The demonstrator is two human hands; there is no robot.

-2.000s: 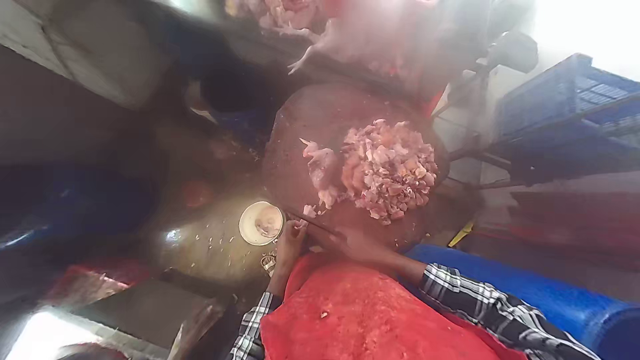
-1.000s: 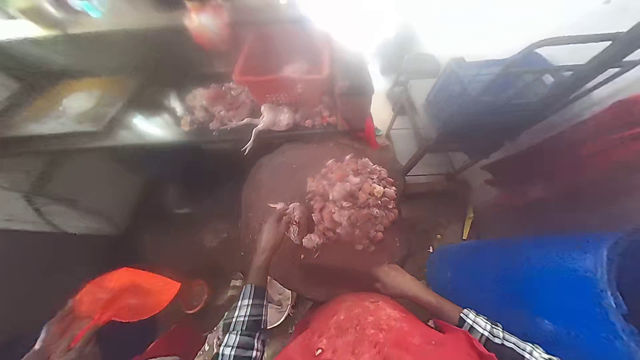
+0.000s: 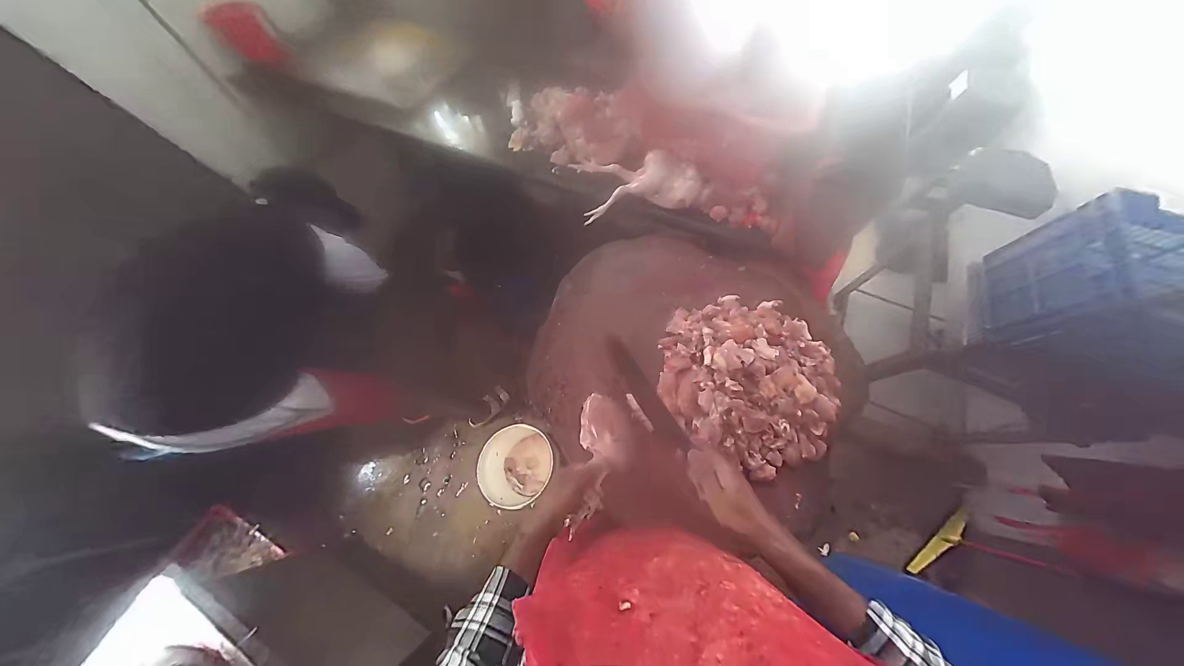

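A round chopping block (image 3: 601,287) stands in front of me. On its right side lies a heap of cut raw chicken pieces (image 3: 749,379). My left hand (image 3: 578,486) grips a piece of raw chicken (image 3: 606,427) at the block's near left edge. My right hand (image 3: 721,481) holds a dark-bladed knife (image 3: 647,384), its blade slanting up and left between the chicken piece and the heap. The blade is blurred. A white tub (image 3: 515,466) with some pale contents is just left of my left hand.
Behind the block, a whole plucked chicken (image 3: 661,180) and more raw meat (image 3: 573,125) lie on a counter. Blue crates (image 3: 1087,264) stand at right, a blue barrel (image 3: 943,615) at lower right. A person in dark clothing (image 3: 222,314) is at left. A yellow-headed tool (image 3: 939,541) lies on the floor.
One second ago my left hand was farther up the block, by the heap; it is now at the near left edge. The orange item at lower left is out of view. The view has shifted.
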